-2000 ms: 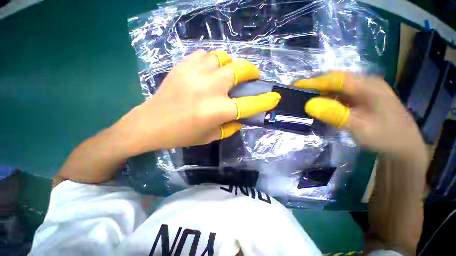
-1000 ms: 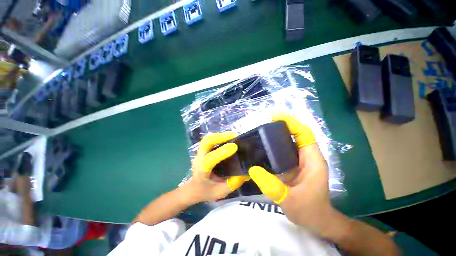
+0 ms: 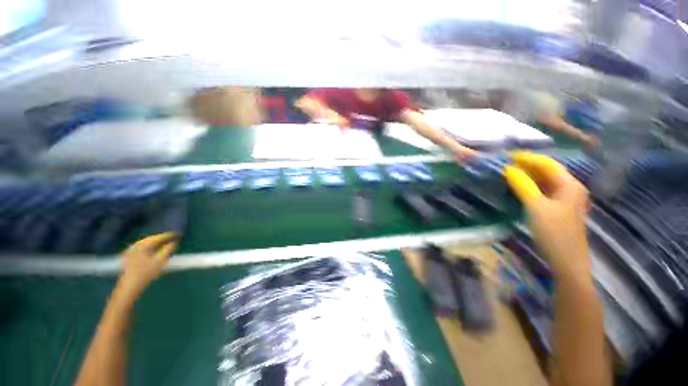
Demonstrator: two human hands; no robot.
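The frame is motion-blurred. My left hand point(image 3: 145, 264), with yellow finger cots, is stretched out at the left by the white stripe. Its fingertips are at the near end of a dark housing point(image 3: 175, 215); whether they grip it is not clear. My right hand point(image 3: 549, 188) is raised at the right, yellow-tipped fingers bent and pointing left, near the blue parts; blur hides whether it holds anything. The clear plastic bag with black panels point(image 3: 317, 324) lies at the lower middle, touched by neither hand.
Two housings point(image 3: 474, 294) lie on the cardboard point(image 3: 486, 362) at right, beside blue scraps point(image 3: 520, 275). Beyond the white stripe point(image 3: 317, 247) are more housings point(image 3: 416, 205) and a row of blue parts point(image 3: 296, 178). A person in red point(image 3: 366, 105) reaches across opposite.
The view has tilted up and shows more of the line. My hands have left the middle and moved far apart. The housing they held together over the bag is no longer there.
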